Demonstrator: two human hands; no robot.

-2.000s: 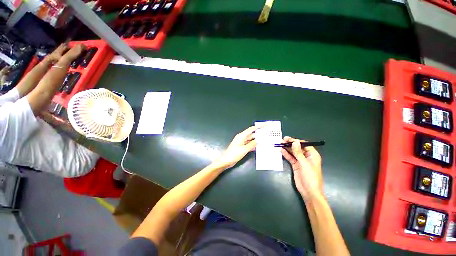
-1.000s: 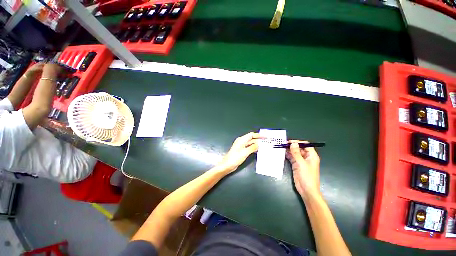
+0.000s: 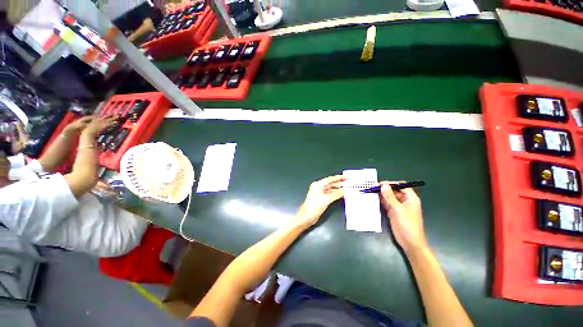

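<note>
A white label sheet (image 3: 363,214) with rows of small dark marks near its upper end is in front of me over the green bench. My left hand (image 3: 321,199) holds its left edge near the top. My right hand (image 3: 403,214) holds a thin black pen-like tool (image 3: 406,185) nearly level, its tip pointing left over the marked rows. Whether the tip touches the sheet cannot be told.
A red tray (image 3: 505,255) with black units (image 3: 555,177) stands at the right. A cream fan (image 3: 157,172) and a spare white sheet (image 3: 217,167) are on the left. Another person's hands (image 3: 89,131) work at a red tray (image 3: 139,121). The conveyor carries another red tray (image 3: 254,70).
The view has shifted, showing more of the far side and left. The red tray on the conveyor sits further right in view. My hands keep their hold on the sheet and tool.
</note>
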